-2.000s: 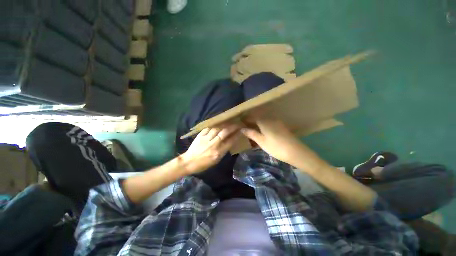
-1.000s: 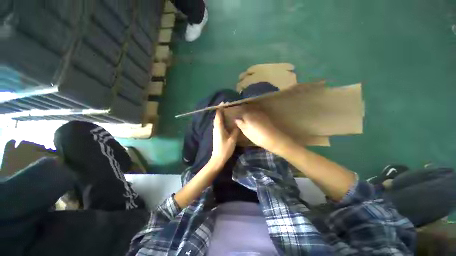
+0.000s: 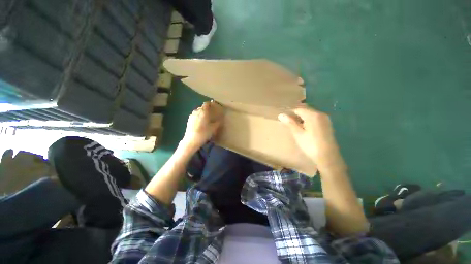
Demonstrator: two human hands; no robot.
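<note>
A brown cardboard box blank lies tilted over my lap, with its lid panel standing out on the far side, its rounded ear-like corner pointing left. My left hand is closed on the blank's left edge. My right hand is on the blank's right part, thumb on the inner face and slightly blurred; its other fingers are partly hidden. Notched cardboard edges show just past the blank's right end; whether they belong to it or to blanks behind, I cannot tell.
A wrapped stack of dark goods stands on a wooden pallet at the left. A person's shoe is beside it. A seated person's striped knee is at my left, and another person's leg and shoes are at my right. The floor is green.
The blank has turned from edge-on to show its broad inner face, with the lid panel now spread forward. My hands have moved apart, left hand to the left edge and right hand to the right.
</note>
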